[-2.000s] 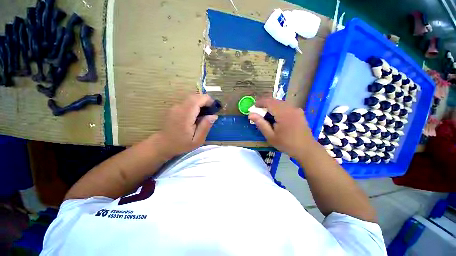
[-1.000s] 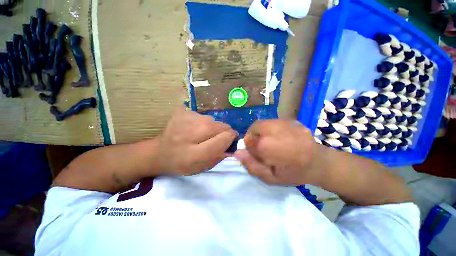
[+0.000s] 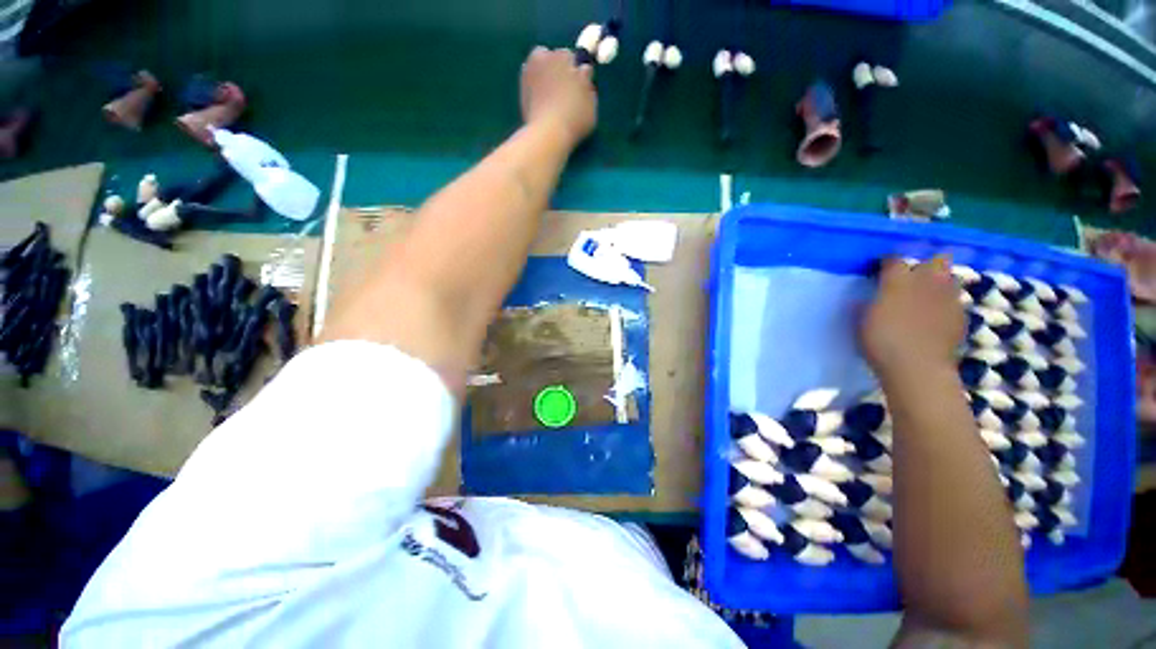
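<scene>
My left hand point(image 3: 558, 95) is stretched out over the green belt point(image 3: 482, 76), closed on a joined figure part point(image 3: 597, 47) with cream ends and a black section. My right hand point(image 3: 914, 317) is over the blue parts tray point(image 3: 716, 418), at the upper part of the rows of cream-and-black body pieces point(image 3: 824, 488). Its fingertips are at a piece there, but whether it grips one cannot be told. The green glue cap point(image 3: 554, 406) lies on the brown work pad point(image 3: 539, 342).
Two white glue bottles point(image 3: 603, 259) lie above the pad; another bottle point(image 3: 273, 174) lies at the belt edge. Black leg parts point(image 3: 203, 323) are piled on cardboard at left. Joined parts point(image 3: 733, 66) and reddish-brown parts point(image 3: 819, 131) stand on the belt.
My hands were together near my body. My left hand has moved forward over the belt with the joined part, and my right hand has moved right into the tray. The view has shifted.
</scene>
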